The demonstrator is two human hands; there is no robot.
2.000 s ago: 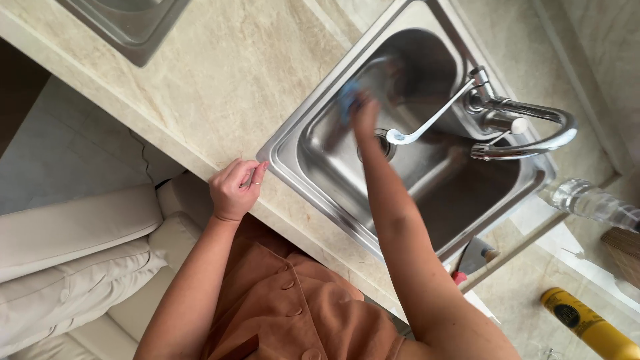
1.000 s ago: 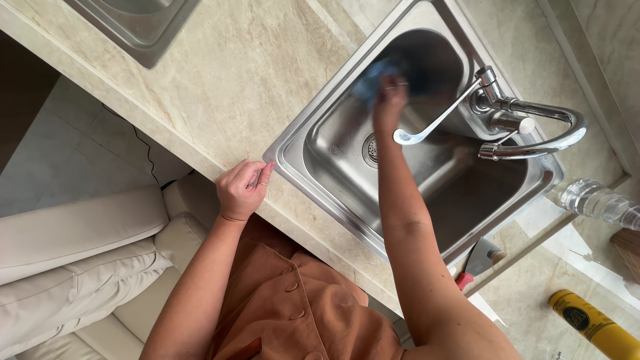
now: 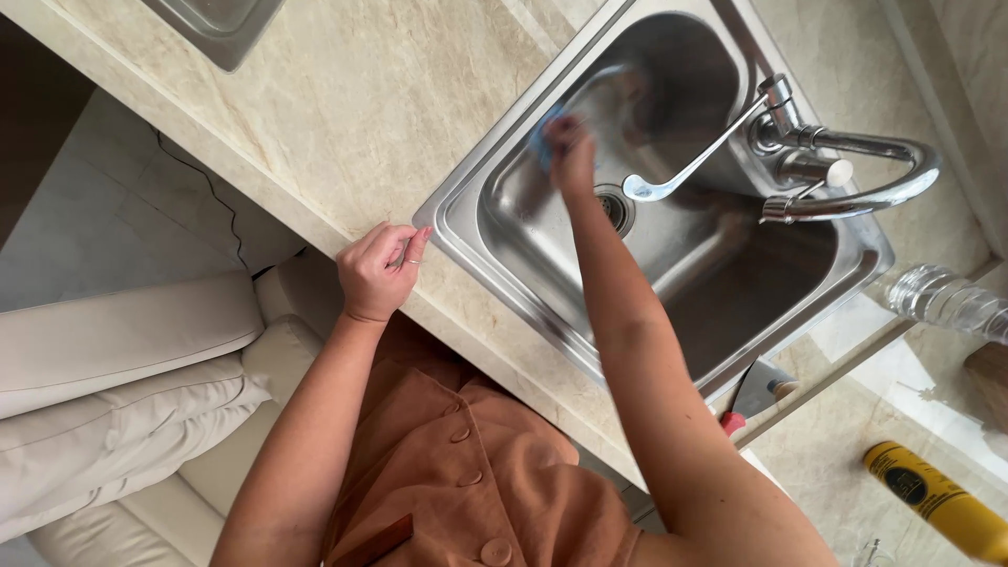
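My right hand [image 3: 573, 157], blurred by motion, presses a blue cloth or sponge [image 3: 543, 138] against the left inner wall of the stainless steel sink [image 3: 520, 291]. The drain [image 3: 613, 209] lies just beside my right wrist. My left hand [image 3: 378, 268] rests at the counter's front edge by the sink's corner, its fingers curled and its thumb near the rim; it seems to hold nothing. A chrome faucet [image 3: 858, 142] with a long lever handle [image 3: 693, 165] stands on the sink's far rim, the lever reaching over the basin.
Right of the sink are a clear plastic bottle [image 3: 945, 299], a scraper-like blade with a red handle [image 3: 734, 423] and a yellow bottle [image 3: 937, 500]. Another metal basin or tray [image 3: 228, 31] is at upper left. A cream leather seat [image 3: 126, 339] stands below the counter.
My right hand with the blue cloth or sponge has moved from the basin's far part back to its left wall. My left hand stays by the sink's corner.
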